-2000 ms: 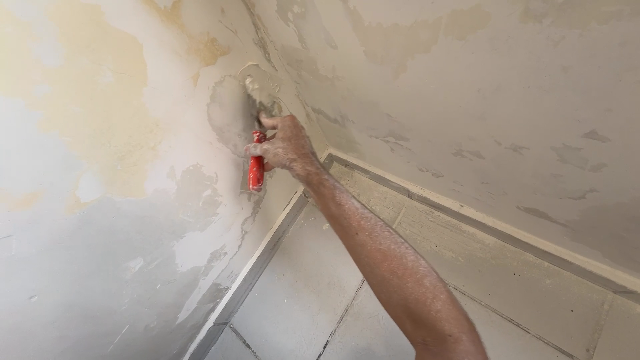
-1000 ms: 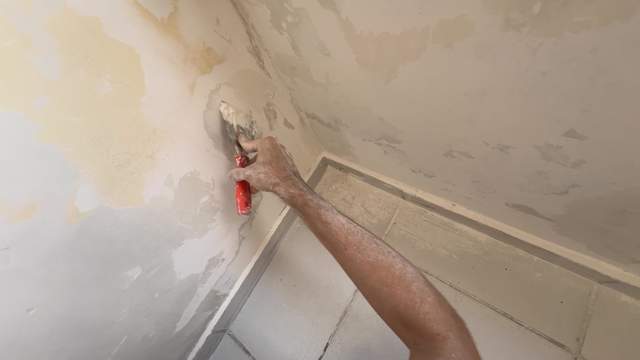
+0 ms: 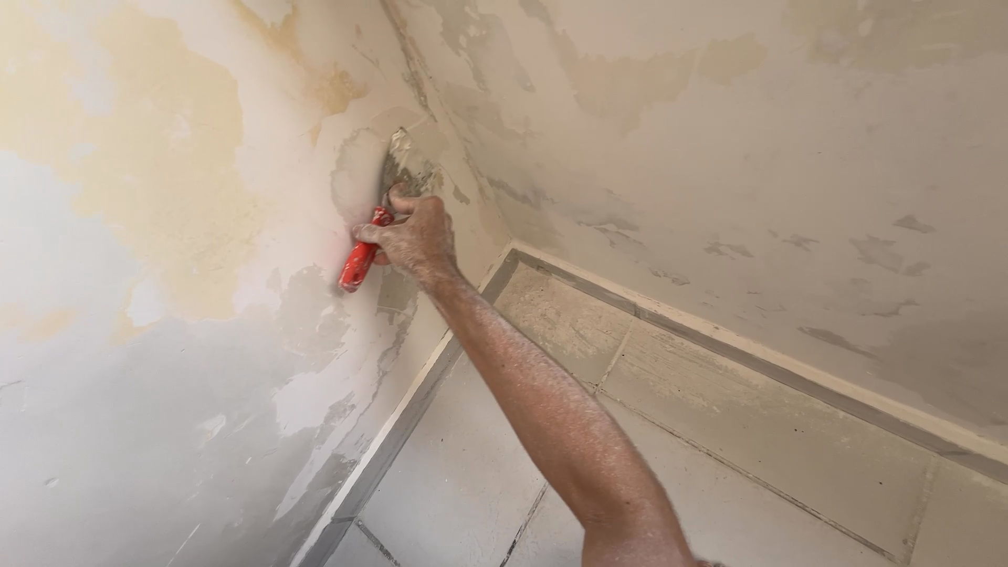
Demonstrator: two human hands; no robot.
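My right hand [image 3: 417, 236] is shut on the red handle of a putty knife [image 3: 358, 266], with the thumb or a finger reaching up towards the blade. The blade [image 3: 404, 157], smeared with filler, points up and lies at or very close to the left wall [image 3: 291, 157], near the room's corner. A damp-looking patch of filler [image 3: 352, 169] shows on the wall just left of the blade. The handle tilts down to the left. My left hand is out of view.
The right wall [image 3: 669, 157] has patchy, flaking paint and meets the left wall in a corner. Grey skirting [image 3: 709, 344] with a pale top edge runs along the foot of both walls. Below lies a tiled floor [image 3: 756, 417] with dusty marks.
The putty knife's blade, largely hidden two seconds ago, is now visible. The handle has gone from nearly upright to tilted, its lower end to the left. My right hand has kept hold of it.
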